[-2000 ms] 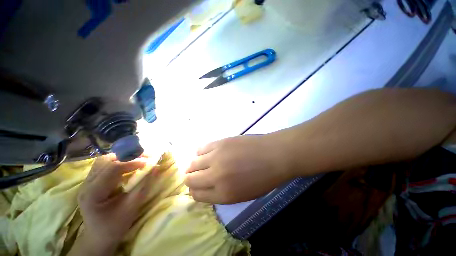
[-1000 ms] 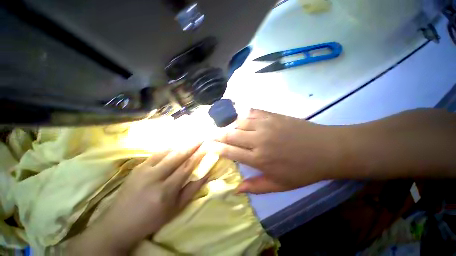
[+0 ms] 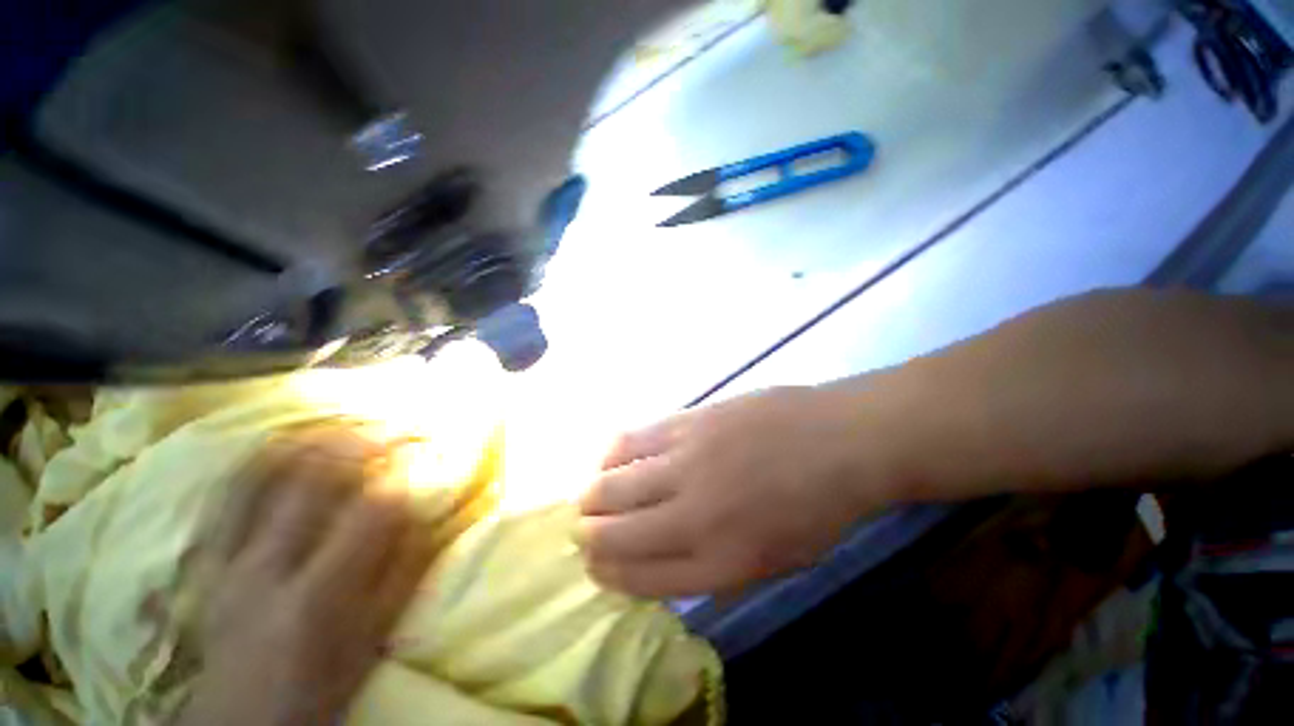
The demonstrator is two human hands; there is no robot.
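A crumpled yellow garment piece (image 3: 554,624) lies at the lower left, under the sewing machine head (image 3: 468,71). The presser foot and needle area is lost in lamp glare. My left hand (image 3: 319,539), blurred, lies on the yellow fabric with its fingers spread; it is left of the glare. My right hand (image 3: 724,489) has its fingers curled at the fabric's right edge, with fingertips pinching or pressing it; the fingertips are partly hidden. The round tension assembly (image 3: 476,270) sits above the hands.
Blue thread snips (image 3: 773,176) lie on the white machine bed (image 3: 908,85). A yellow scrap (image 3: 809,26) lies behind them. Dark-handled scissors (image 3: 1235,60) are at the far right corner. A dark strip (image 3: 795,574) runs along the front table edge.
The view has shifted. My left hand has moved left, away from my right hand, over the fabric. My right hand has drawn back from beside the tension knob towards the table's front edge.
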